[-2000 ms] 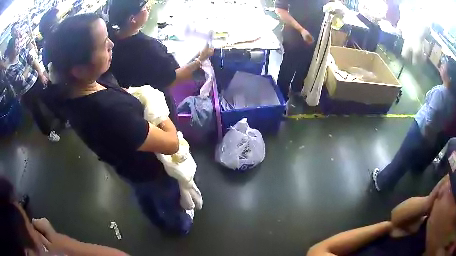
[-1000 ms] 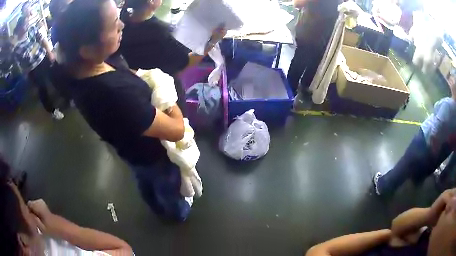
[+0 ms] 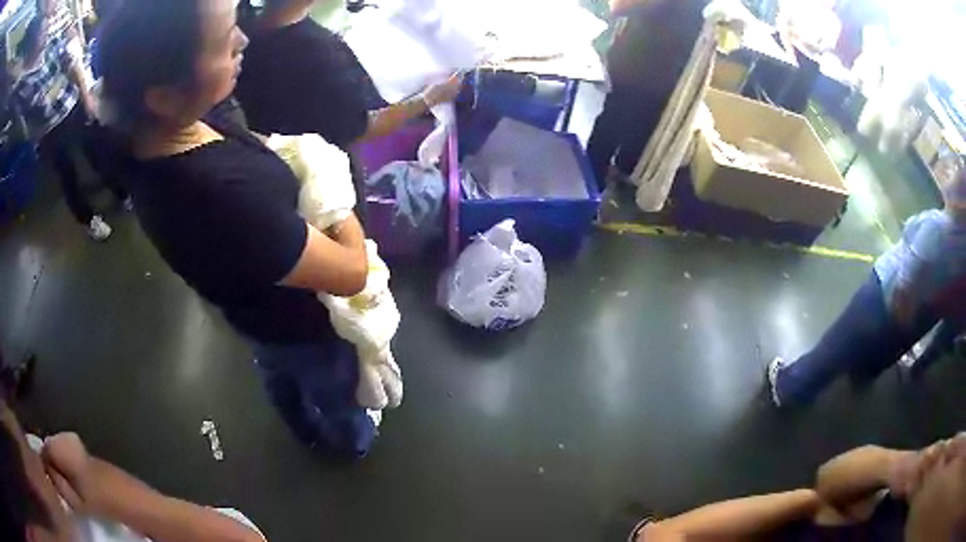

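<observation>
Neither of my hands is in view. In front of me a knotted white plastic carrier bag (image 3: 496,281) sits on the floor. It stands before a blue bin (image 3: 535,212) with flat grey pieces (image 3: 530,159) inside. A purple bin (image 3: 453,201) beside it on the left holds grey-blue cloth (image 3: 411,191). A standing person in black hugs a cream bundle of garments (image 3: 360,307), its ends hanging down. Another person in black holds a large pale sheet (image 3: 408,48) above the purple bin.
A work table (image 3: 540,53) with papers is behind the bins. A cardboard box (image 3: 768,191) stands at right, a long cream garment (image 3: 678,116) hanging beside it. People stand left, right and behind; bare arms of others (image 3: 148,503) show at both lower corners. A white scrap (image 3: 213,439) lies on the floor.
The pale sheet, raised a second ago, now lies lower and flatter toward the table. The view has shifted slightly, moving the bins and bag left and up. The person still hugs the cream bundle.
</observation>
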